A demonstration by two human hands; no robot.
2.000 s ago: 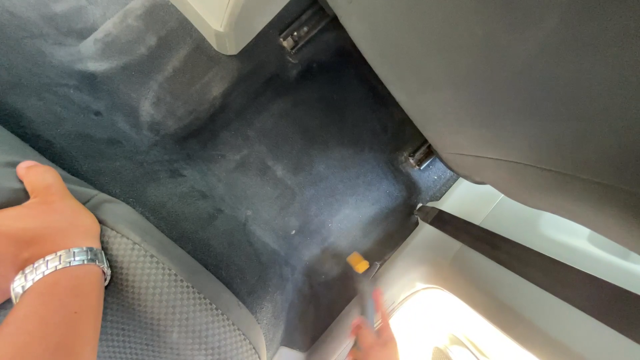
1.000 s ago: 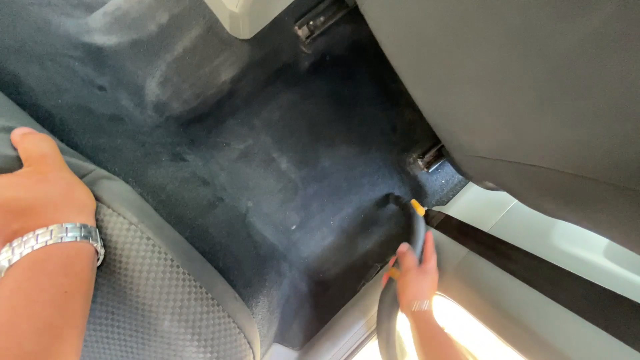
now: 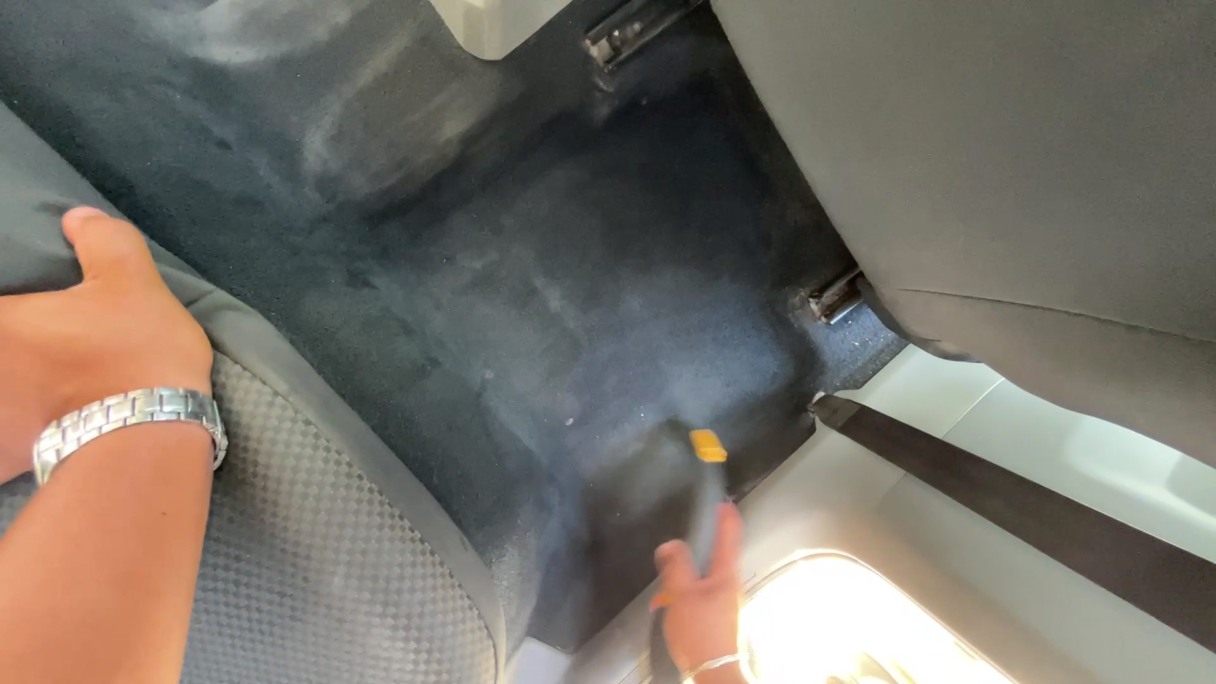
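My left hand (image 3: 114, 342), with a metal watch band (image 3: 128, 413) at the wrist, rests on the edge of a checked fabric car seat (image 3: 332, 532), thumb raised; its fingers are mostly out of view. At lower centre, my right hand (image 3: 703, 598) is closed around a grey hose-like tool with a yellow tip (image 3: 708, 445). The tip is over the dark floor carpet (image 3: 570, 313) near the door sill, and whether it touches is not clear. Pale dusty patches mark the carpet. The right hand is blurred.
A grey seat back (image 3: 997, 171) fills the upper right. Metal seat rails (image 3: 836, 296) stand at the carpet's edge. A dark seat belt strap (image 3: 1026, 503) crosses the pale sill trim (image 3: 855, 494). A light plastic console corner (image 3: 494, 24) juts in at the top.
One second ago the right hand and the tool's yellow tip were farther up and right, by the belt's lower end; they have moved back down and left. The left hand stays on the seat.
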